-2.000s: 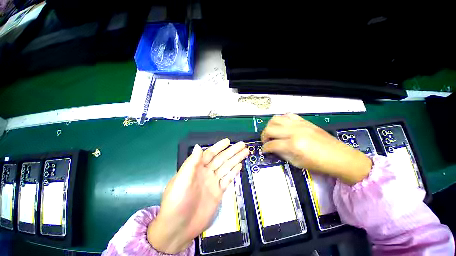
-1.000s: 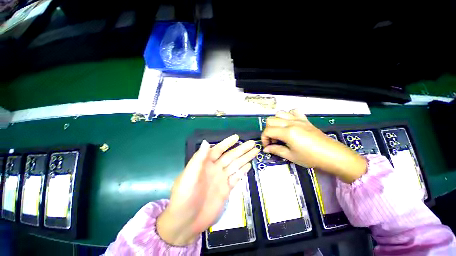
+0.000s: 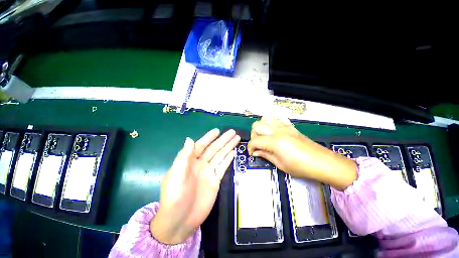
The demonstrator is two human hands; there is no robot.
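Note:
A phone rear housing (image 3: 258, 201) lies in a black foam tray (image 3: 229, 221), with rings at its black camera end. My right hand (image 3: 274, 143) is over the top right of this housing, fingers curled and pinched together; whether anything is between the fingertips cannot be seen. My left hand (image 3: 194, 184) is at the left of the same housing, palm up, fingers spread, with no part visible on it; its fingertips are near the camera rings. More housings lie to the right in the tray, such as one (image 3: 311, 209) partly under my right forearm.
A second foam tray (image 3: 108, 176) with a row of housings stands on the left of the green mat (image 3: 143, 151). Behind are a blue bin (image 3: 209, 68) holding a clear bag, a white sheet (image 3: 221, 90), a yellowish heap (image 3: 290, 105) and a large black structure (image 3: 352, 55).
The view has shifted, so bin and left tray appear further right. My hands are now at a housing further left in the tray relative to before. Their poses are nearly the same.

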